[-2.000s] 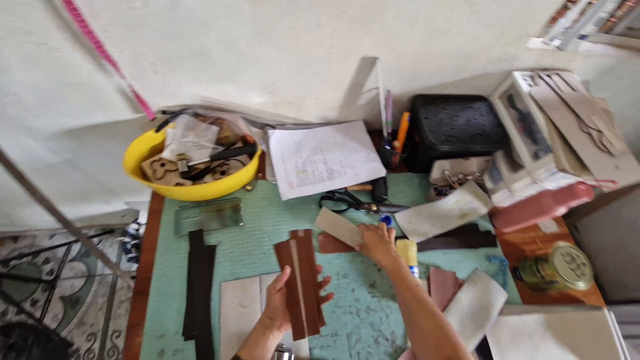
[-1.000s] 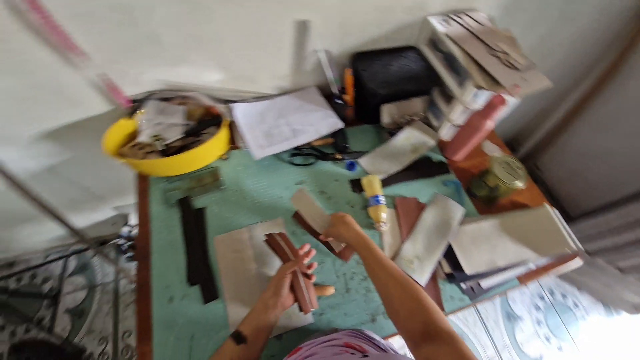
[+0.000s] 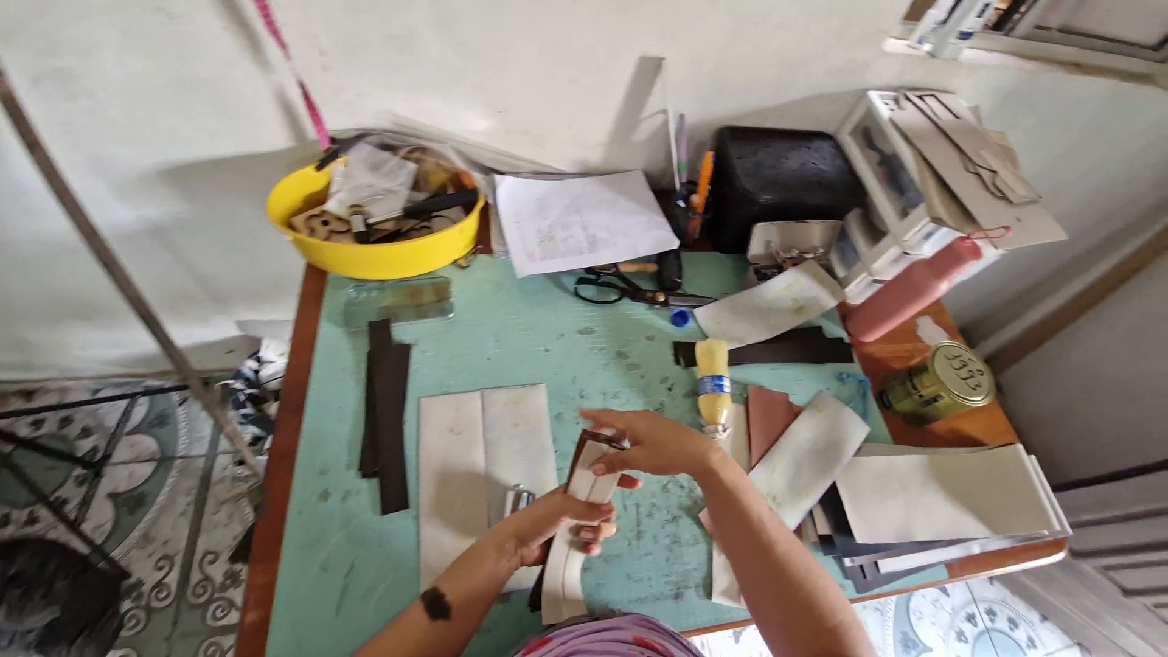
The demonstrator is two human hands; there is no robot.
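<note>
My left hand (image 3: 568, 520) is closed around a stack of long leather strips (image 3: 568, 561), pale side up with brown showing at the far end. At that far end, the thumb and fingers of my right hand (image 3: 650, 443) take hold of the strips. Left of them lie pale rectangular pieces (image 3: 452, 456), with a small metal object (image 3: 518, 499) on one, partly behind my left forearm. A yellow glue bottle (image 3: 713, 383) lies beyond my right wrist, and a blue cap (image 3: 679, 318) is close to the black-handled scissors (image 3: 630, 294).
Dark strips (image 3: 392, 420) lie at the left. A yellow basin (image 3: 383, 260), papers (image 3: 584, 219), a black case (image 3: 785, 182) and a drawer unit (image 3: 881, 173) line the wall. At the right are a pink bottle (image 3: 912, 290), a tin (image 3: 940, 383) and stacked sheets (image 3: 940, 497).
The strips in my left hand showed their brown side before; now their pale side faces up. My right hand has left the pale and brown pieces on the table and come to the held strips.
</note>
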